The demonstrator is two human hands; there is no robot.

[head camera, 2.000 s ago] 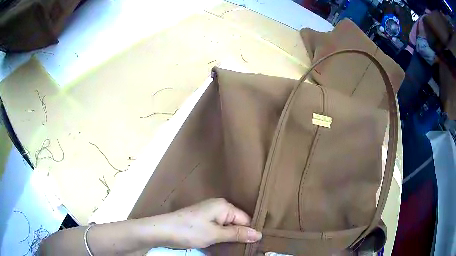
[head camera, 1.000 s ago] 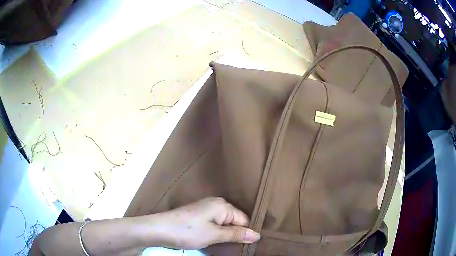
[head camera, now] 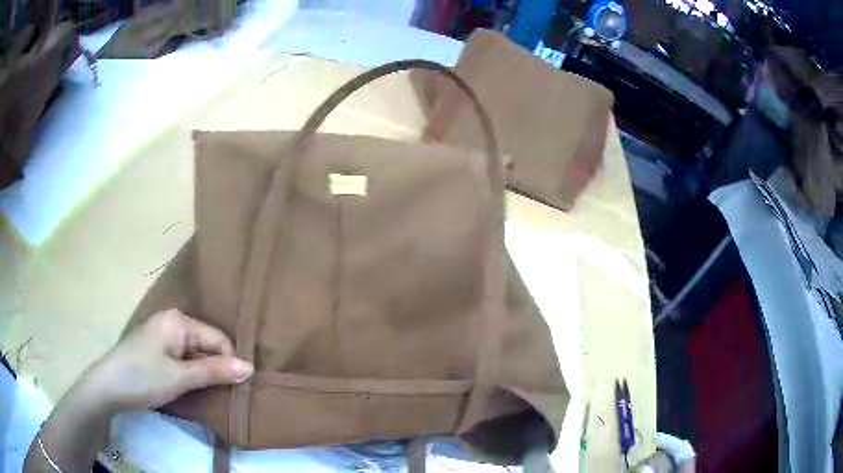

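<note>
A brown tote bag (head camera: 407, 268) lies on the table with its centre seam and a small pale gold label (head camera: 348, 184) facing up. Its long brown handle (head camera: 494, 139) arches over the body and past the far edge. My left hand (head camera: 189, 360) pinches the handle's base and the bag edge at the near left. Small snips (head camera: 625, 416) with a dark blue-purple grip lie at the right. Wrapped fingertips of my right hand (head camera: 667, 454) appear beside them at the bottom edge, mostly cut off and blurred; their grip cannot be told.
A smaller folded brown piece (head camera: 531, 115) with reddish edges lies at the far right of the table. Brown bags (head camera: 37, 92) are heaped at far left. Loose threads lie on the tan card (head camera: 102, 277). A thin stick lies left of the snips. A person stands at the right.
The view has turned right. The bag now lies straighter, with its label side spread towards me. My left hand still pinches it. The snips and wrapped fingertips have come into view.
</note>
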